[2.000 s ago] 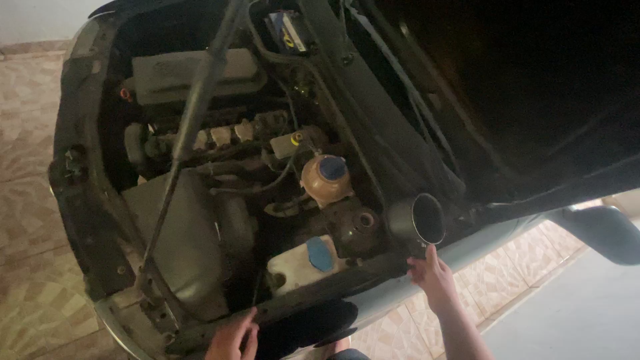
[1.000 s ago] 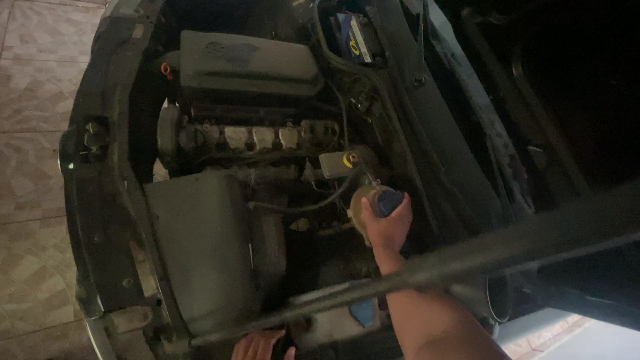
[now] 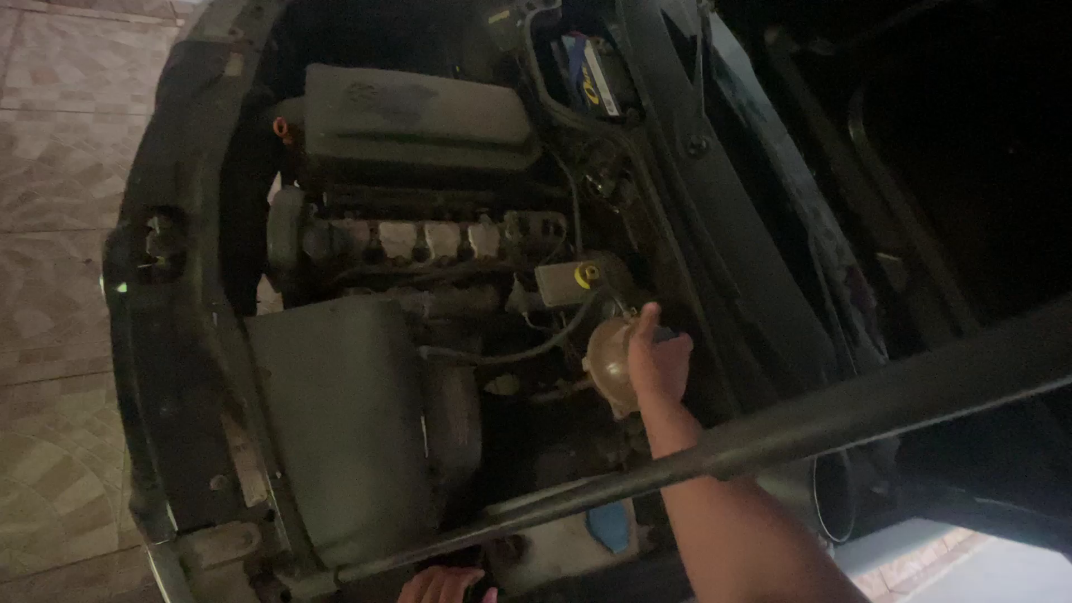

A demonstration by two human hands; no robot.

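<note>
My right hand (image 3: 660,356) is closed around the dark blue cap of the round, brownish coolant expansion tank (image 3: 611,364), in the right part of the engine bay; the fingers hide most of the cap. At the bottom edge, my left hand (image 3: 448,584) rests at the near side of the bay, partly cut off by the frame; whether it grips anything is unclear. Between the hands sits a whitish fluid reservoir (image 3: 561,548) with a blue cap (image 3: 610,526). A dark metal cup (image 3: 833,502) stands at the lower right, partly behind the hood prop.
The hood prop rod (image 3: 720,452) crosses above my right forearm. A battery (image 3: 595,75) sits at the top, near a dark air filter housing (image 3: 419,113). The engine (image 3: 427,239) and a grey plastic cover (image 3: 335,427) lie left. The raised hood fills the right.
My right hand has left the metal cup it held two seconds ago and taken hold of the coolant tank's cap. My left hand stays near the bay's edge. The view has shifted closer.
</note>
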